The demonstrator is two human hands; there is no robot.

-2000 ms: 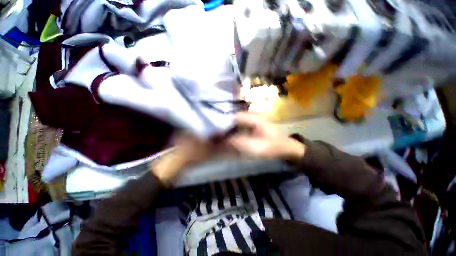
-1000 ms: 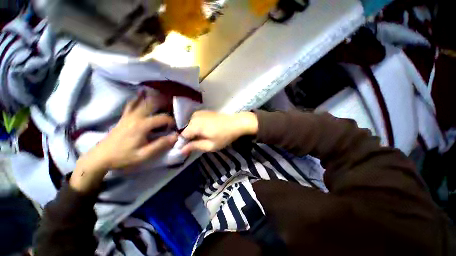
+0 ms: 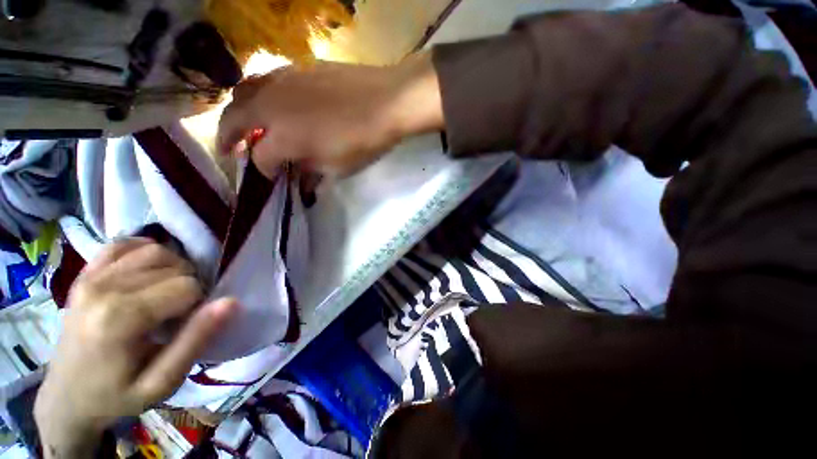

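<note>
A pale grey-white garment piece with dark maroon strips lies bunched on the white machine table, below the machine head. My right hand reaches in beside the lit needle area and pinches the upper edge of the garment, with a small red thing at its fingertips. The needle is hidden. My left hand is at the lower left over the garment, fingers curled on a fold and thumb pointing right. The sewing machine head is at the upper left.
Yellow tufts hang by the lamp glow. A measuring tape runs along the table's front edge. A blue basket stands below it, beside my striped apron. More garment pieces lie at the left and below the table.
My right hand has moved up from the table's front edge to the needle area with the cloth edge. My left hand has moved down and left. The view has shifted closer to the machine head.
</note>
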